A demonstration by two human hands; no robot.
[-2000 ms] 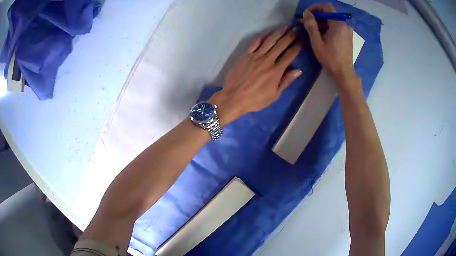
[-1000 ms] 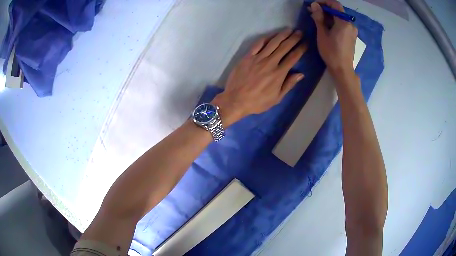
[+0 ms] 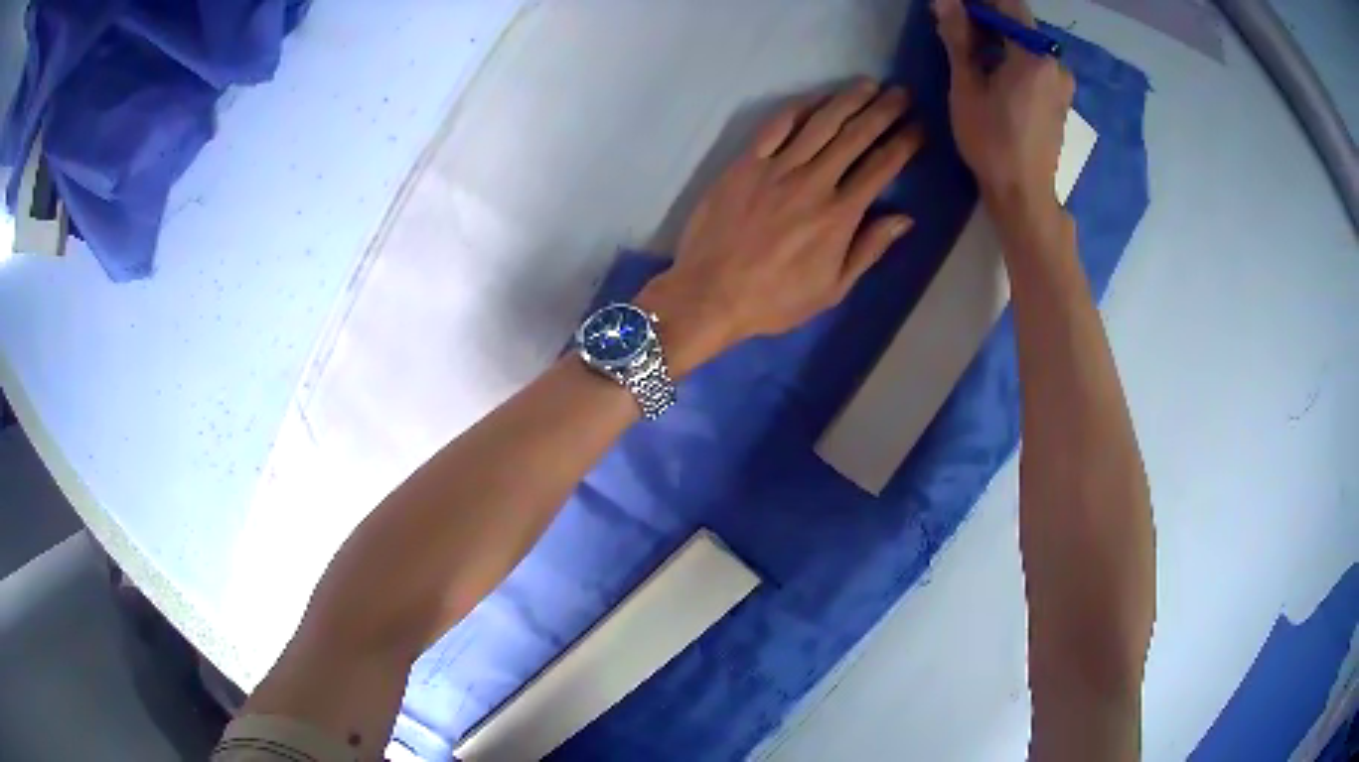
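Observation:
A long blue garment panel lies flat on pale pattern paper. Two cream bar weights rest on it, one at the lower middle and one partly under my right forearm. My left hand lies flat, fingers spread, across the panel's edge and the paper, holding nothing. My right hand grips a dark blue pen at the panel's top end. The pen tip is at the frame's top edge and cannot be made out.
Crumpled blue cloth lies at the upper left, with a cream bar beside it. Another blue panel is at the lower right. A grey rail curves along the upper right. The table's edge curves at the lower left.
My right hand with the pen has moved slightly up and right along the panel's top end. My left hand has barely shifted. The weights and panel look nearly unchanged.

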